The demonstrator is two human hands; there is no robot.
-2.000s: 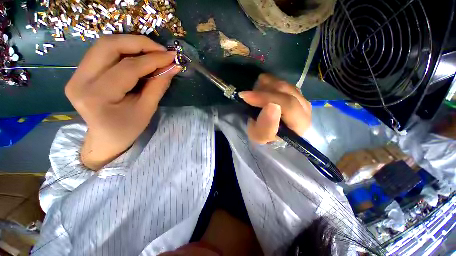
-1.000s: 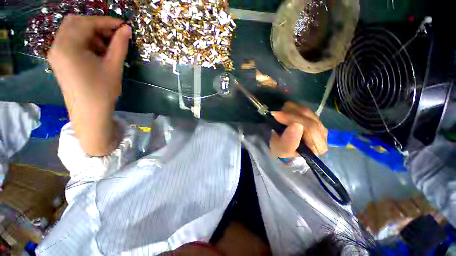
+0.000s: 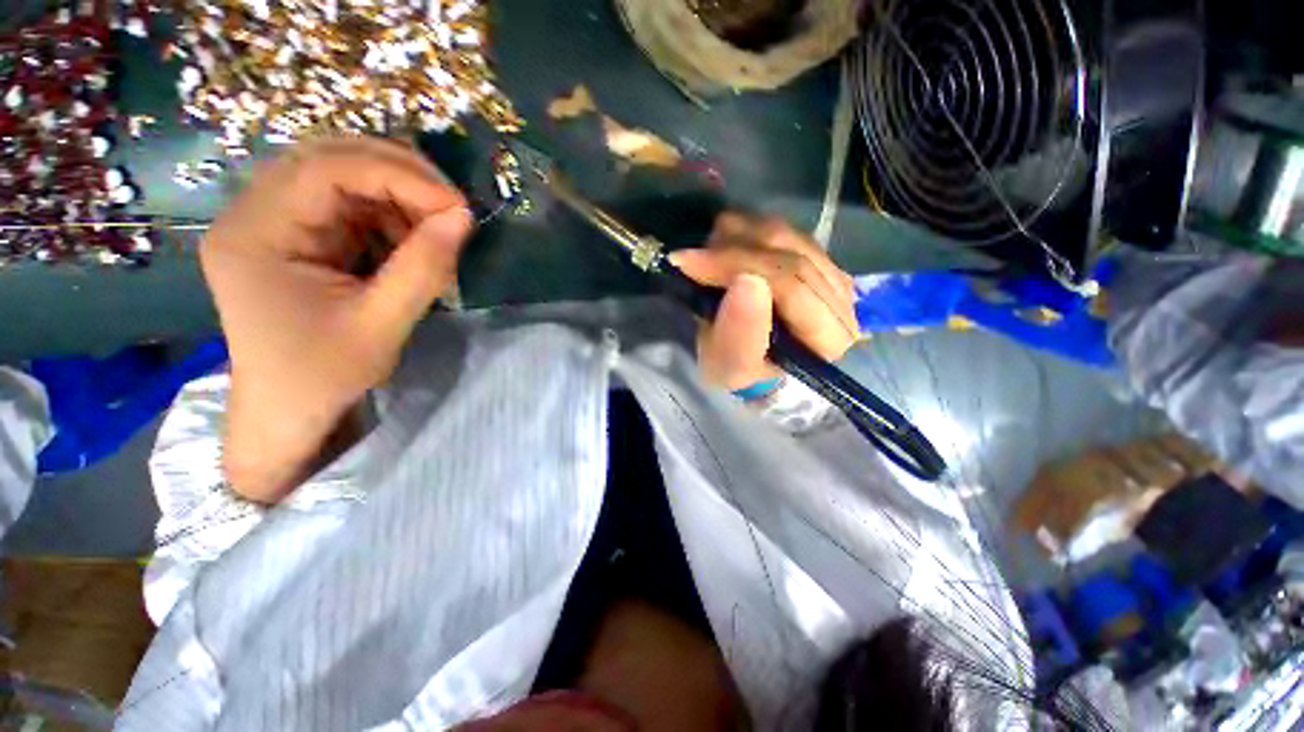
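My left hand (image 3: 322,265) is pinched shut at the left of the workpiece, with thin solder wire (image 3: 172,226) running in from the left. A short bit of wire shows at the fingertips. The small shiny workpiece (image 3: 508,179) lies on the dark green mat, just right of my left fingertips. Any part inside the left fingers is hidden. My right hand (image 3: 772,293) is shut on the black soldering iron (image 3: 851,401). The iron's silver shaft (image 3: 594,222) points up and left, its tip close to the workpiece.
A gold-white parts pile (image 3: 336,72) lies beyond my left hand, a dark red parts pile (image 3: 57,129) at far left. Tan scraps (image 3: 639,143) lie near the workpiece. A tan pot (image 3: 744,55) and a black fan (image 3: 972,107) stand right. Another person's sleeve (image 3: 1216,358) shows at right.
One second ago my left hand was raised over the red pile, away from the workpiece; now it is back beside it. My right hand still holds the iron. The camera view has shifted.
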